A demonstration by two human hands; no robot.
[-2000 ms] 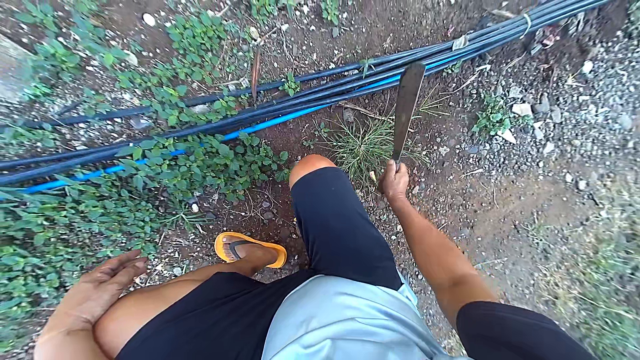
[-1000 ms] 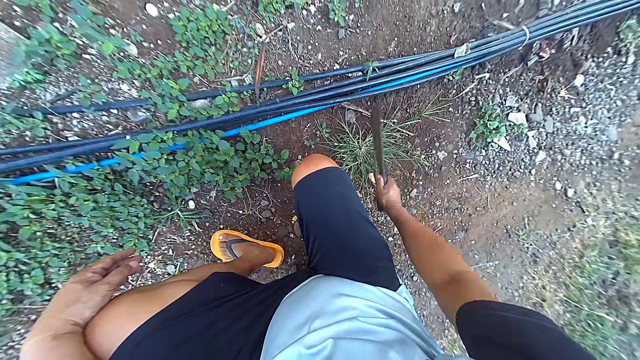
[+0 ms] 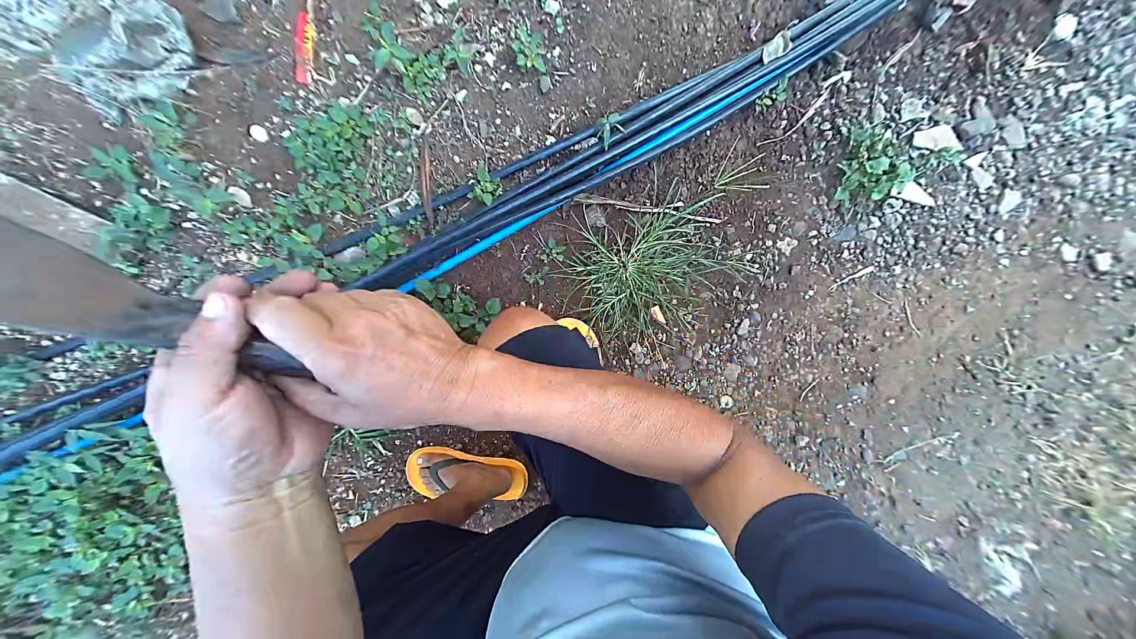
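A machete's wide, dull metal blade [image 3: 75,288] reaches out of view at the left edge, and its dark handle [image 3: 273,357] lies between my two hands. My right hand [image 3: 373,355] wraps the handle from the right. Against it, my left hand [image 3: 235,399] grips near where the blade meets the handle, thumb on top. Both hands are above a bundle of black and blue cables or pipes [image 3: 568,182], which they partly hide. A tuft of narrow-leaved grass [image 3: 635,271] grows below the bundle, right of my knee.
Leafy weeds [image 3: 89,524] cover the ground at lower left. A concrete edge [image 3: 49,209] and a crumpled plastic sheet [image 3: 129,44] lie at upper left, near a red wrapper [image 3: 304,49]. Gravel [image 3: 1012,142] spreads at right. My yellow flip-flop [image 3: 466,473] is below my hands.
The machete has moved from over the grass tuft to the far left in my right hand. My left hand has left my knee and taken hold of it too. The view has shifted.
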